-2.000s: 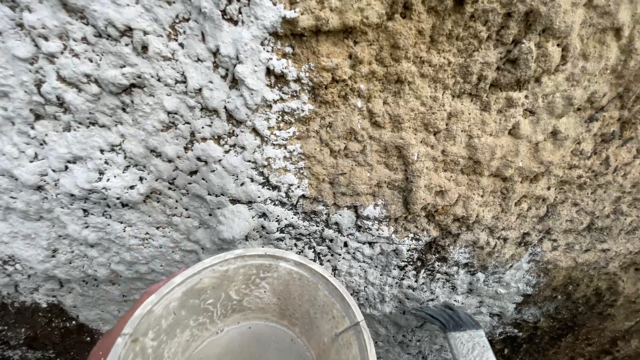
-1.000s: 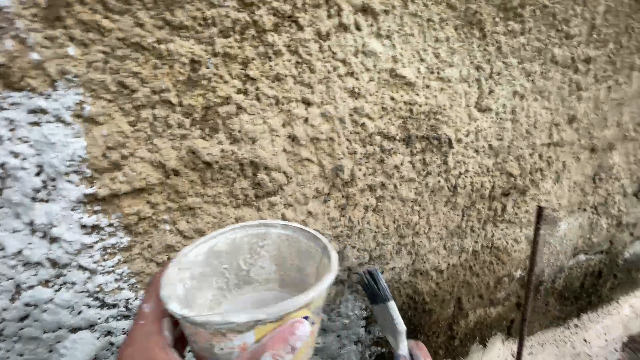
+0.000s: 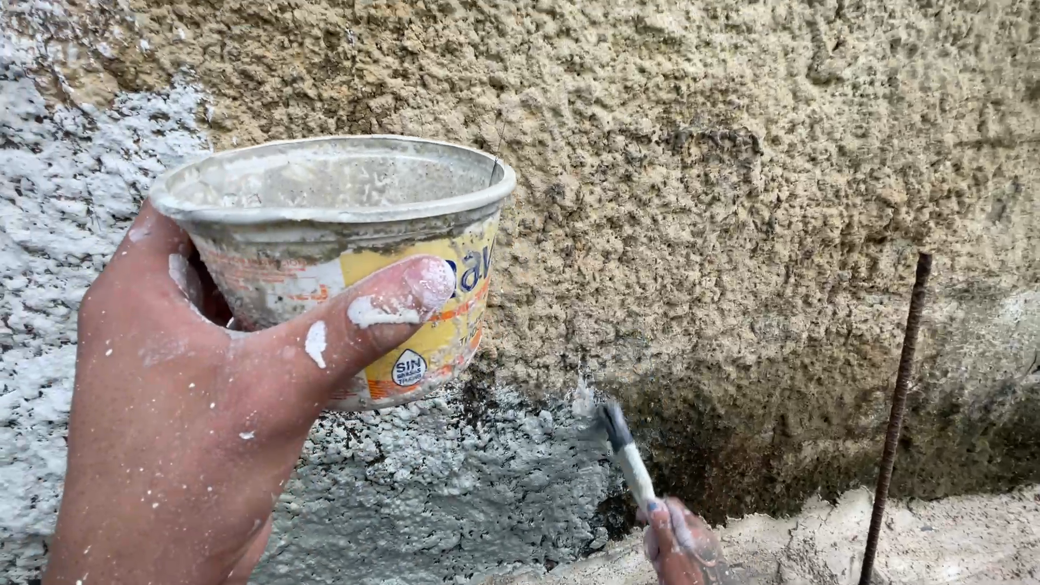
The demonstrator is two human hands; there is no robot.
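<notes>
My left hand (image 3: pixel 219 382), spattered with white paint, grips a round plastic tub (image 3: pixel 325 213) at the left centre, its thumb across the yellow printed side. The tub is held nearly upright, and its contents are out of sight below the rim. Lower right of it, my right hand (image 3: pixel 681 543) holds a paintbrush (image 3: pixel 633 465) by the handle. The dark bristles touch the rough wall at the right edge of the white-painted area (image 3: pixel 455 479). Above and to the right, the wall (image 3: pixel 691 203) is bare, yellowish-brown coarse render.
A rusty ribbed steel bar (image 3: pixel 896 414) stands upright at the right, in front of the wall. Along the wall's foot runs a pale, rough ledge (image 3: pixel 959 536). Dark, damp-looking staining (image 3: pixel 747 463) covers the lower wall above it.
The view has shifted right along the wall, bringing the steel bar in. The brush, beside the tub one second ago, is now lower with its bristles on the wall. The tub's inside shows less.
</notes>
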